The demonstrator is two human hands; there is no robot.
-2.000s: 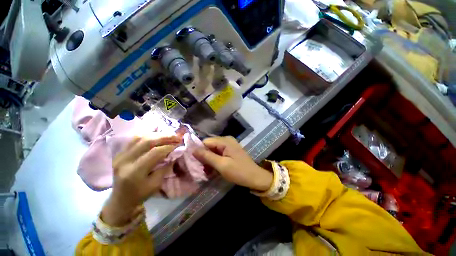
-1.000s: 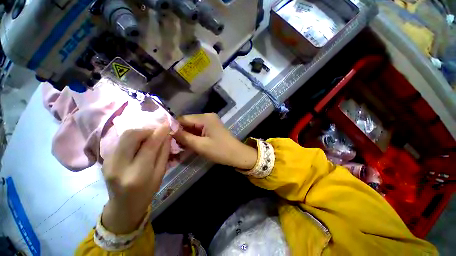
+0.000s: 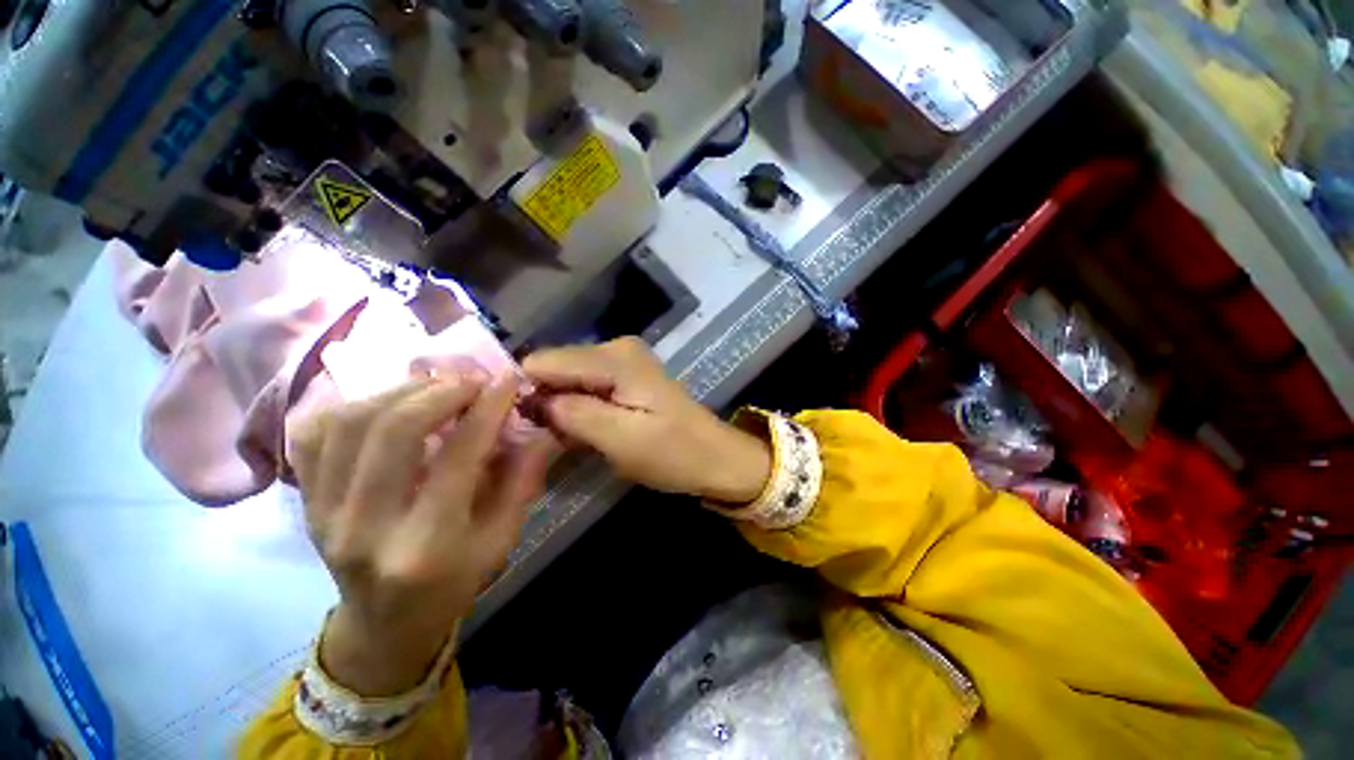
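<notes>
Pink fabric [image 3: 230, 386] lies in folds on the white table, its upper edge under the needle area of the white overlock machine [image 3: 594, 193] with "JACK" lettering. A bright lamp washes out part of the cloth. My left hand [image 3: 409, 498] is on the fabric's near part, fingers bent and gripping it. My right hand [image 3: 631, 416] pinches the fabric's edge between thumb and fingers, right beside my left fingertips. Both hands are bare and just in front of the cloth plate. The needle itself cannot be made out.
A metal tray [image 3: 928, 74] stands right of the machine. A grey-blue cord [image 3: 765, 245] hangs over the table's ruler-marked edge [image 3: 772, 327]. A red crate [image 3: 1039, 238] holds clear bags below right. A blue strip [image 3: 57, 646] lies on the left. Some pink cloth [image 3: 505, 725] is below the table edge.
The view has moved down and right, so the machine sits higher and farther left. The pink fabric's near part is more spread out before the needle area. My left fingers have shifted and spread over it.
</notes>
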